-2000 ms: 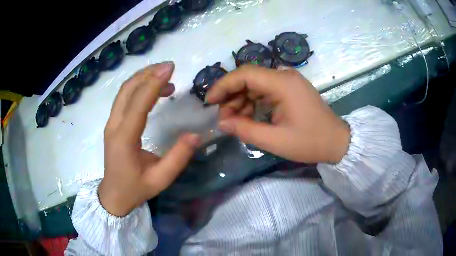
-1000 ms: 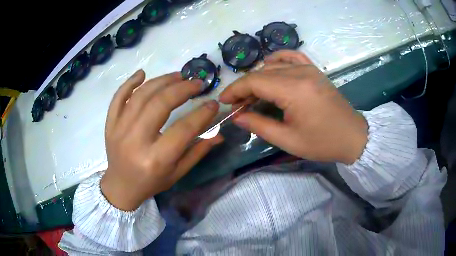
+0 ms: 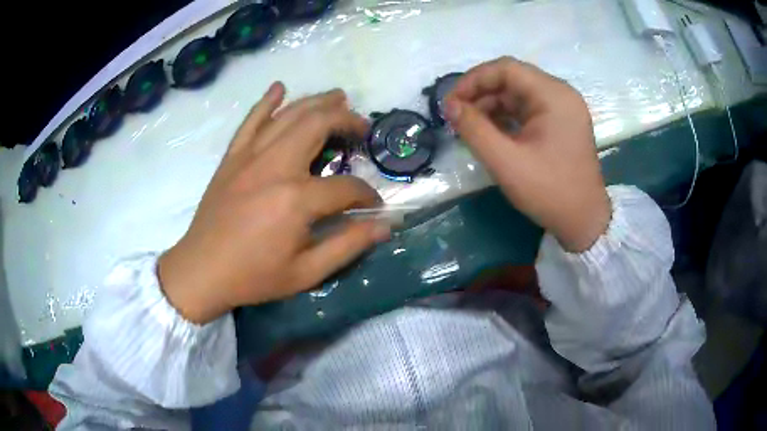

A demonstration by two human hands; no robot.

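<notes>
Three round black housings with green centre spots lie near the table's front edge. The middle housing (image 3: 402, 143) shows whole. The left housing (image 3: 331, 158) is mostly hidden under my left fingers. The right housing (image 3: 442, 91) is partly covered by my right hand. My left hand (image 3: 273, 202) pinches a clear film (image 3: 395, 211) between thumb and finger, seen as a thin bright line over the table edge. My right hand (image 3: 534, 139) has its thumb and fingertips close together over the right housing; whether they hold a tiny piece cannot be told.
A row of black housings (image 3: 145, 86) curves along the back left of the white plastic-covered table (image 3: 126, 202). White plugs (image 3: 702, 42) with thin wires lie at the right, the wires hanging over the green front edge (image 3: 404, 261). Dark grey cloth shows at far right.
My right hand has moved away from the film, up to the right housing. My left hand still holds the film and now covers much of the left housing. The view has shifted, showing more plugs.
</notes>
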